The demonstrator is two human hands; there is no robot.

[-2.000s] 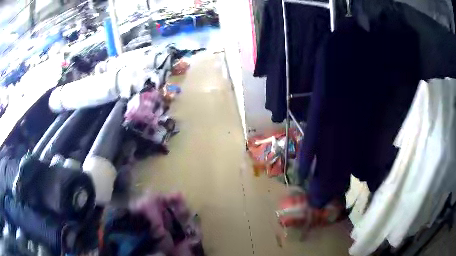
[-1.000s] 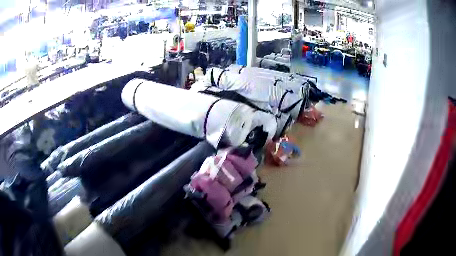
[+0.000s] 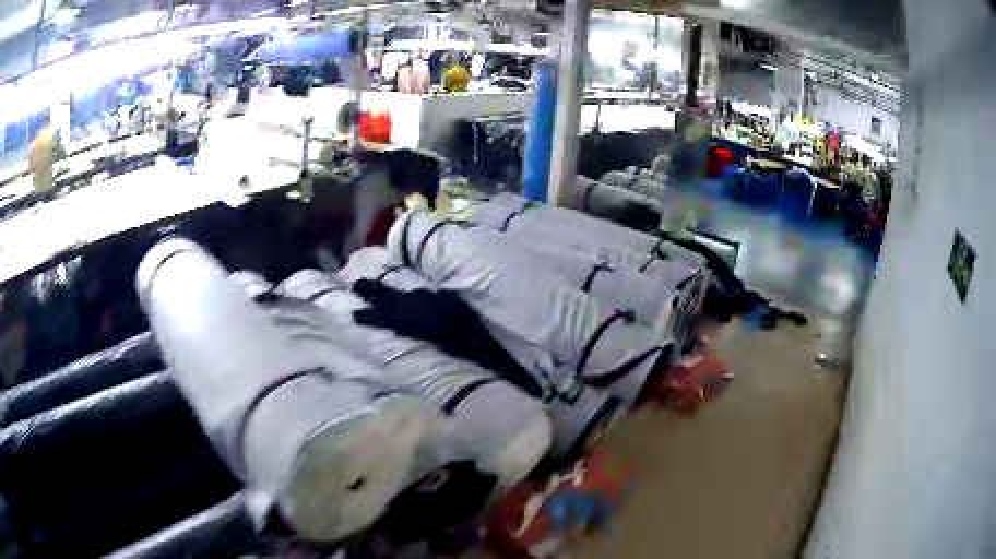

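Neither of my hands is in the picture. Nearest in front of me, a long pale grey-white fabric roll (image 3: 251, 360) with dark ties lies aslant on other rolls, its round end facing me. More wrapped rolls (image 3: 524, 273) with dark ties lie behind it and to its right. A black cloth (image 3: 437, 322) lies across the rolls in the middle. Dark rolls (image 3: 120, 437) in shiny wrap lie at the lower left.
A beige floor strip (image 3: 721, 459) runs between the rolls and a pale wall (image 3: 928, 251) on the right. Reddish bundles (image 3: 694, 382) and mixed scraps (image 3: 573, 502) lie beside the rolls. A blue-and-white pillar (image 3: 568, 104) stands behind. Blue flooring (image 3: 765, 224) lies beyond.
The view has moved forward along the corridor. The hanging dark and white garments and the pink bundle have left the picture. The rolls and blue floor are nearer.
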